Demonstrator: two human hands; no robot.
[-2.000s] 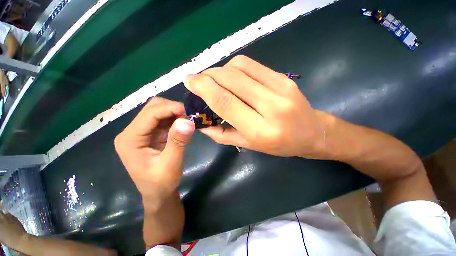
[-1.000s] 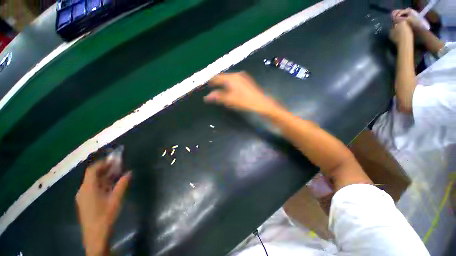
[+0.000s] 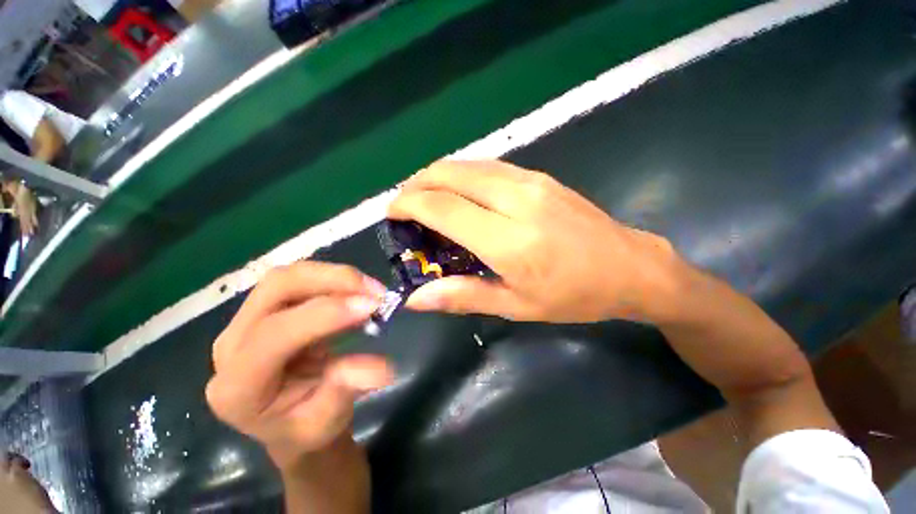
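Note:
My right hand (image 3: 532, 246) grips a black electronic unit (image 3: 407, 241) with a small orange-gold flex cable (image 3: 423, 264) at its left end; my fingers cover most of it. My left hand (image 3: 301, 346) is just left of it. Its fingertips are at a small whitish, clear-looking piece (image 3: 387, 306) at the unit's lower left end. Whether this piece is joined to the unit I cannot tell. The left thumb is blurred and stands apart below the fingers.
The dark green belt (image 3: 643, 371) lies under my hands, with a chipped white rail (image 3: 562, 115) beyond. White specks (image 3: 146, 442) lie at the lower left. A dark blue tray (image 3: 316, 15) is at the far side. Another person's arm (image 3: 25, 492) shows at the lower left edge.
My hands were far apart one second ago and are now together at the black unit, in my right hand. The view has shifted; the blue-and-white circuit board is no longer visible.

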